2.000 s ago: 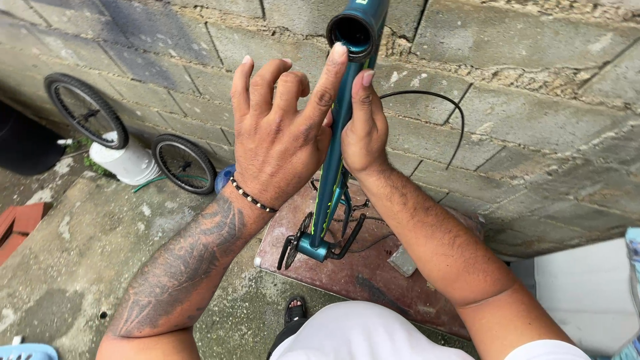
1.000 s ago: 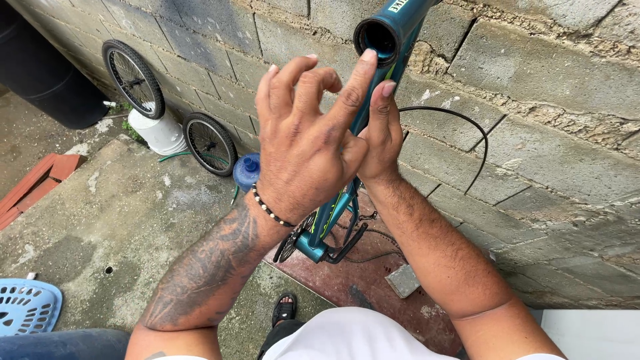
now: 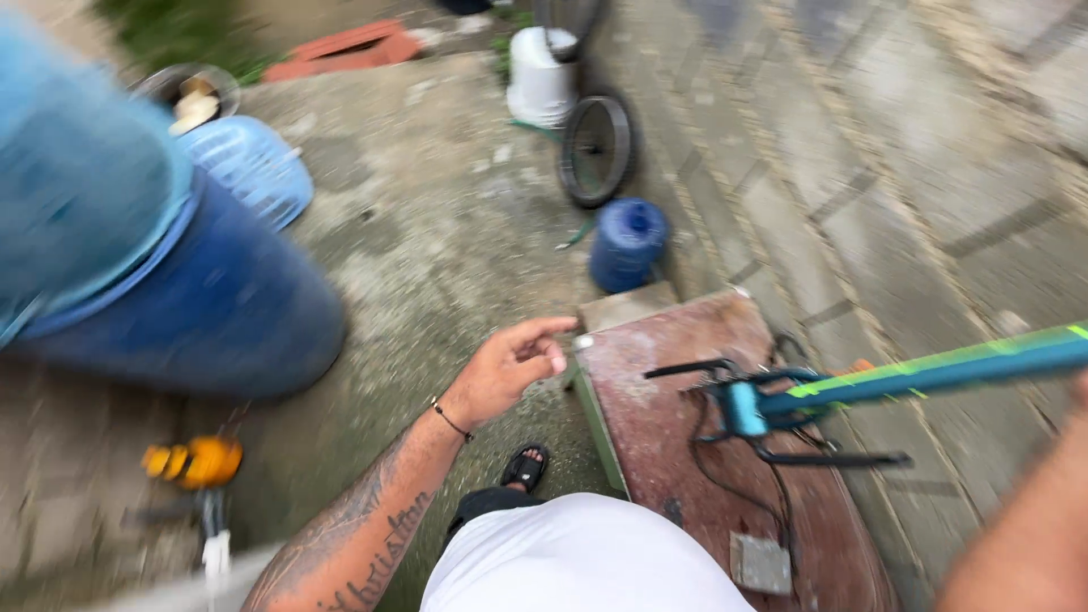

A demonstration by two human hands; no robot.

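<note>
A teal bicycle frame with green stripes (image 3: pixel 935 370) stands over a worn reddish table (image 3: pixel 646 399), its bottom bracket shell (image 3: pixel 748 409) and black crank arms low over the tabletop. My left hand (image 3: pixel 510 365), a beaded bracelet at its wrist, hovers just left of the table's corner with fingers partly curled and nothing in them. At the right edge my right hand (image 3: pixel 1081 391) is blurred and mostly cut off, near the frame's tube; its grip does not show. The head tube is out of view. A dark cable and a small grey block (image 3: pixel 761 563) lie on the table.
A concrete block wall (image 3: pixel 850 170) runs along the right. Beyond the table are a blue water jug (image 3: pixel 629 242), a bicycle wheel (image 3: pixel 597 151) and a white bucket (image 3: pixel 541 76). A large blue barrel (image 3: pixel 246 314) is at left, with an orange-yellow tool (image 3: pixel 200 461) below it.
My left hand has left the open end of the head tube and moved out to the left of the bicycle frame. The view has swung strongly to the left.
</note>
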